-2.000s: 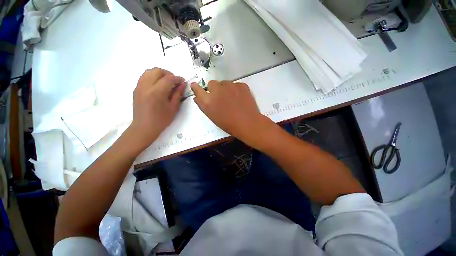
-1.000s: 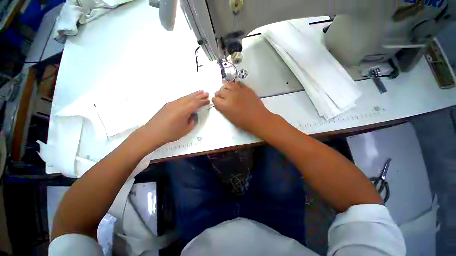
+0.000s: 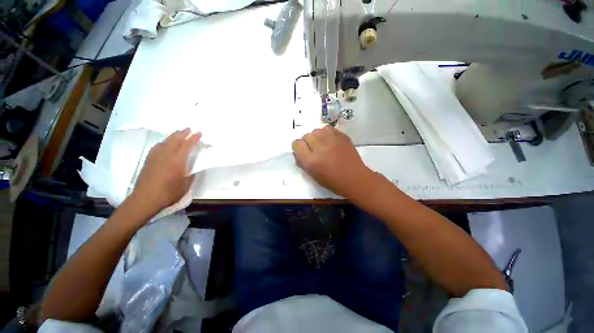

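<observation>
A white garment panel (image 3: 241, 151) lies on the table, running from the left edge to the needle area. My right hand (image 3: 327, 158) rests on its right end with fingertips close in front of the presser foot (image 3: 331, 116); whether the fingers pinch the cloth is hidden. My left hand (image 3: 165, 168) lies on the panel's left part near the table's front edge, fingers slightly spread; its thumb side is unclear. The cream-white sewing machine (image 3: 495, 39) stands at the upper right.
Stacked cut strips (image 3: 441, 123) lie on the machine bed right of the needle. Scissors (image 3: 511, 265) lie on the right stand. Crumpled white cloth (image 3: 144, 19) is at the table's far left. A clear plastic bag (image 3: 153, 286) sits below the left front edge.
My left hand has moved left, away from the needle, onto the panel's left part. My right hand stays near the presser foot. The view has turned, with the machine further right.
</observation>
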